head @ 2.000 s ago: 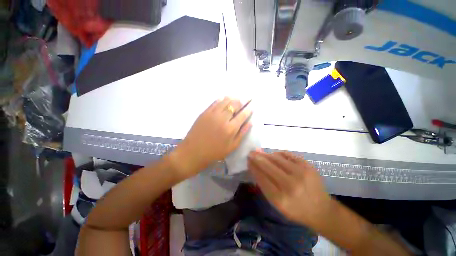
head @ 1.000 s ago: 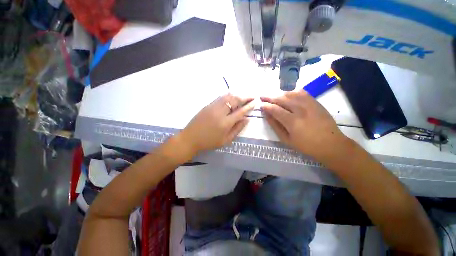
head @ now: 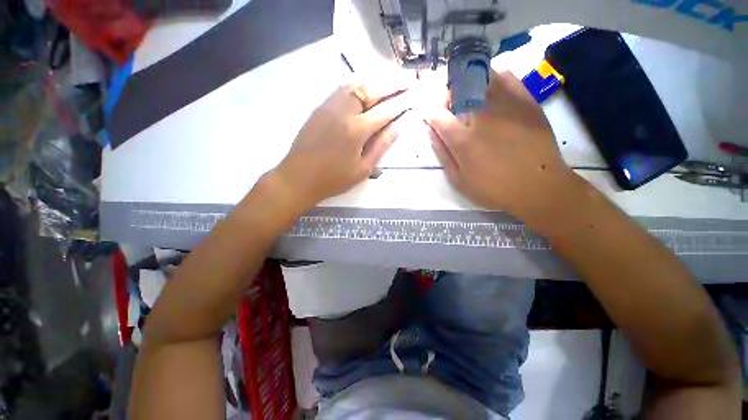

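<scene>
My left hand [head: 336, 143] lies on the white table just left of the needle area, fingertips pointing to the presser foot [head: 418, 57]. My right hand [head: 500, 148] lies right of it, partly behind the grey cylinder under the sewing machine head [head: 574, 16]. A small pale piece [head: 417, 123] seems to lie between the fingertips, but glare washes out its outline. Whether the fingers grip or only press it cannot be told. A dark shaped panel [head: 230, 61] lies flat at the upper left of the table.
A smartphone [head: 619, 111] and a blue-yellow item [head: 543, 80] lie right of the needle, with metal tools [head: 709, 173] further right. A ruler strip [head: 410, 230] runs along the front edge. Red cloth [head: 107, 29] is upper left. A red crate [head: 266, 353] and pale pieces [head: 336, 287] are below the edge.
From the table's front edge, both hands moved up to the needle area, bringing the pale piece there. In the last second they moved closer to the presser foot. The view has shifted.
</scene>
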